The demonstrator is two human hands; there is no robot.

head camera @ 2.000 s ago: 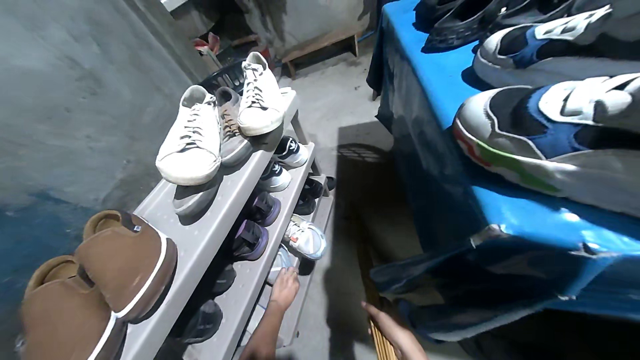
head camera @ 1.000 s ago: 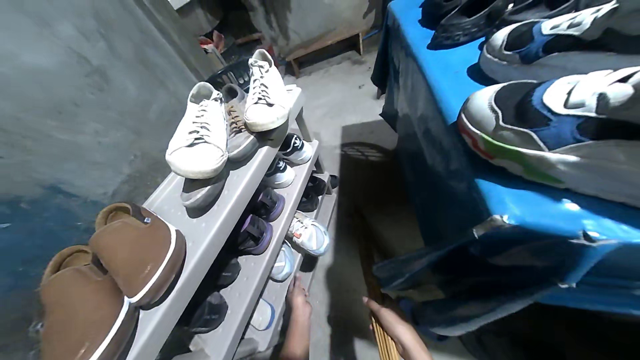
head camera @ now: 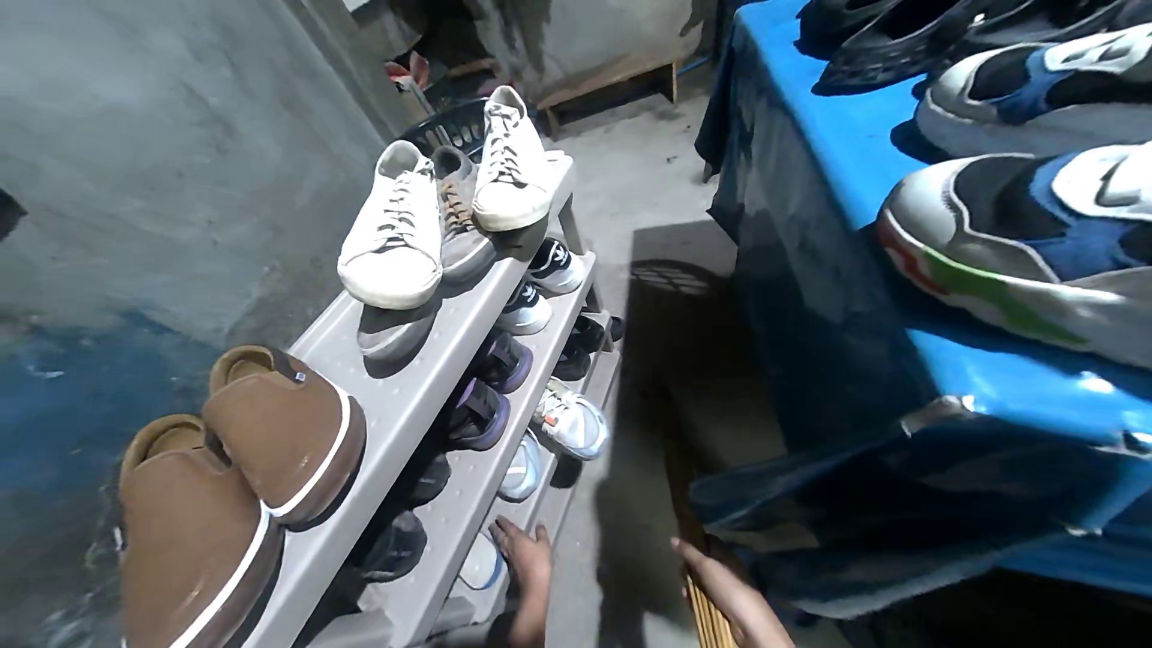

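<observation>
My left hand [head camera: 526, 558] is at a lower tier of the grey plastic shoe rack [head camera: 378, 387], its fingers spread beside a white shoe [head camera: 481, 562]; whether they touch it is unclear. A light blue and white shoe [head camera: 520, 470] and a white sneaker [head camera: 573, 421] sit farther along that tier. My right hand [head camera: 729, 589] hangs low between the rack and the blue-covered table, near a bundle of thin wooden sticks [head camera: 706, 607], with nothing seen in it. On the rack's top stand brown slip-ons [head camera: 279, 432], white lace-up sneakers [head camera: 396, 229] and grey shoes [head camera: 463, 216].
Purple and black shoes [head camera: 481, 414] and black shoes [head camera: 393, 546] fill the middle tier. The blue-covered table [head camera: 796, 117] at right holds multicolored sneakers [head camera: 1017, 243] and black shoes [head camera: 900, 45]. A concrete wall [head camera: 180, 162] borders the rack; a wooden bench [head camera: 612, 81] stands behind.
My left hand was over the light blue and white shoe, then dropped lower along the rack, and is now beside the nearer white shoe. My right hand has stayed about where it was.
</observation>
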